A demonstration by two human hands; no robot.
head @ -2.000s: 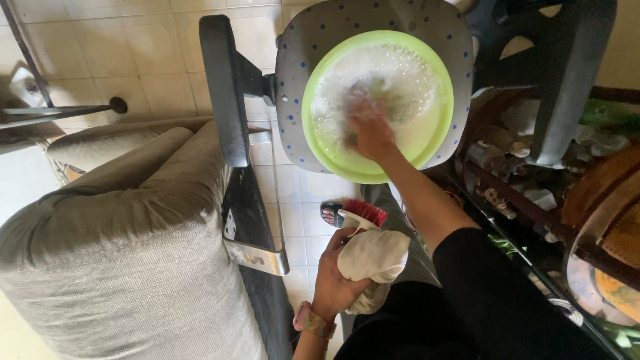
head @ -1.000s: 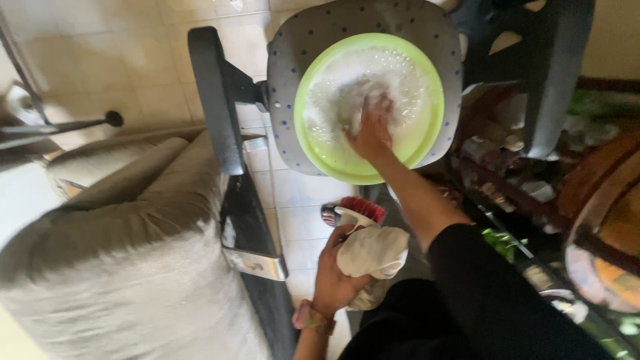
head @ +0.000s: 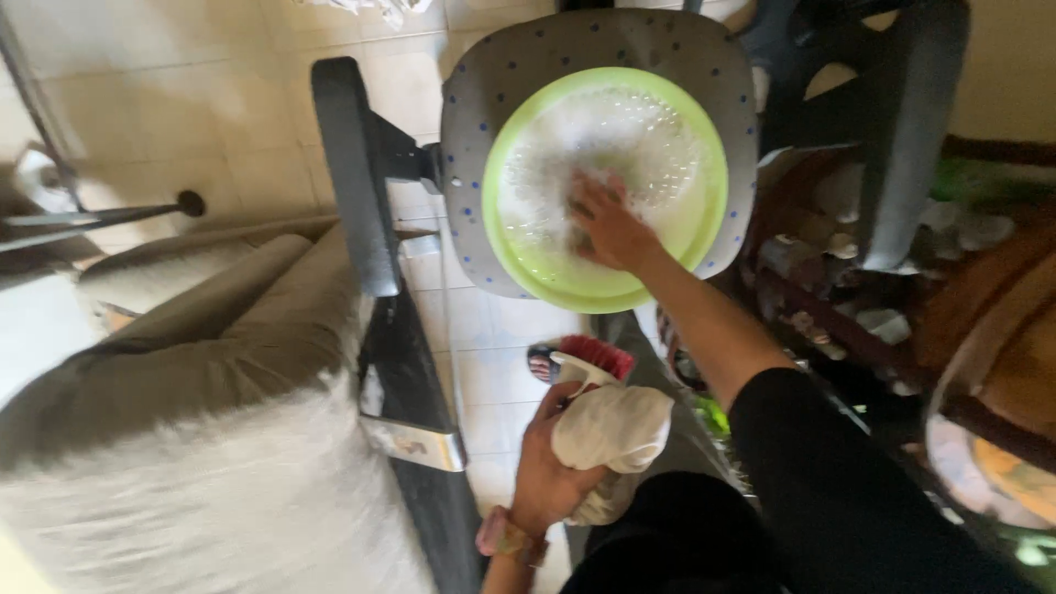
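A light green plastic basin of foamy, whitish water stands on a grey chair seat with blue dots. My right hand dips into the foam, its fingertips blurred and partly covered by suds; whether it holds anything under there I cannot tell. Lower down, my left hand grips a scrub brush with red bristles and a white handle, together with a bunched cream cloth. The bristles point up and away from my palm. A band circles my left wrist.
Black armrests flank the seat. A beige upholstered sofa fills the left, with a dark strip and a metal-edged piece beside it. At the right are a dark rack with assorted items and a round brown object. A sandalled foot rests on the tiled floor.
My right hand has shifted about within the foam, its fingers now more to the left in the basin. The left hand keeps its hold on the brush and cloth.
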